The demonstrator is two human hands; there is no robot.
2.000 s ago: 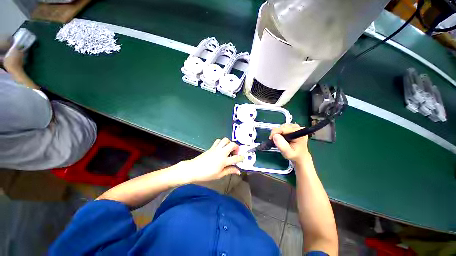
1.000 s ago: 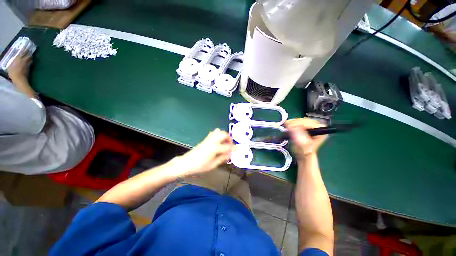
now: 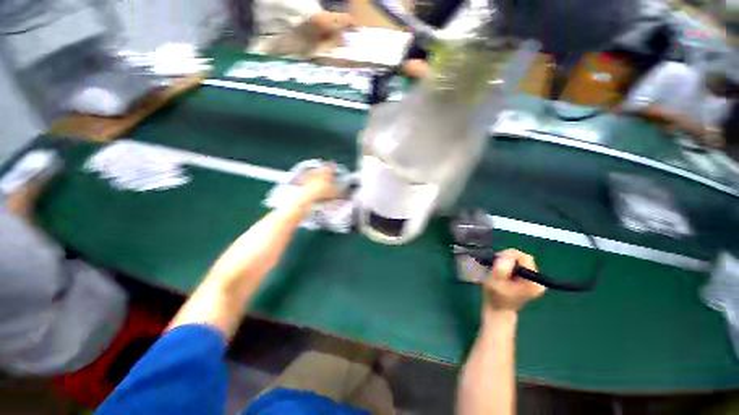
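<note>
The frame is blurred. My left hand (image 3: 320, 185) is stretched forward over the group of white plastic housings (image 3: 334, 216) left of the fume hood; whether its fingers grip a housing is not clear. My right hand (image 3: 510, 278) is closed on the black soldering iron (image 3: 544, 281), beside the dark metal iron stand (image 3: 472, 231). The iron's thin tip cannot be made out. No housings lie on the green belt directly in front of me.
The white fume hood (image 3: 397, 190) hangs between my hands. A heap of small white parts (image 3: 138, 166) lies at left, near a neighbour's grey sleeve. Greyish bundles (image 3: 648, 204) lie at right. People sit across the belt. A red stool (image 3: 105, 357) stands lower left.
The view has tilted up. My left hand has moved forward to the housings by the hood. The three housings in front of me are gone from there. My right hand has moved to the stand.
</note>
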